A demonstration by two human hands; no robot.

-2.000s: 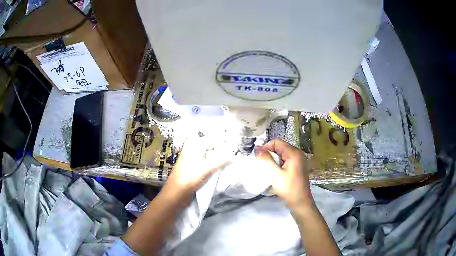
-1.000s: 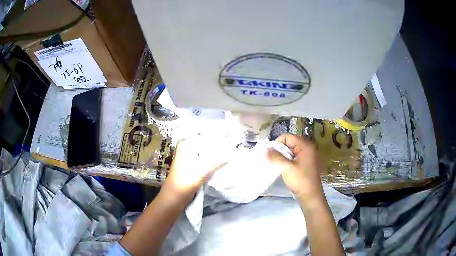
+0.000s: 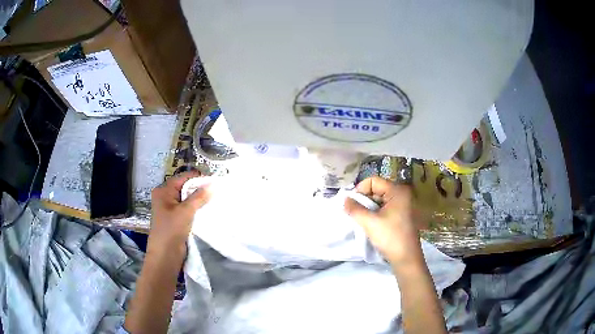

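Note:
A pale garment, glaring white under the lamp, is stretched between my two hands below the machine head, which is cream with a blue oval "TAKING TK-808" logo. My left hand pinches the cloth edge at the left. My right hand pinches a folded edge just right of the small dies. The cloth edge lies in front of the dies; glare hides whether it is between them.
A black phone lies at the left. A cardboard box with a paper label stands back left. A yellow tape roll is right, another tape roll left. Grey garments heap at the left, more garments at the right.
My left hand has moved left, away from the dies, and now grips the cloth edge, spreading the cloth wider. My right hand has shifted slightly right since the first frame.

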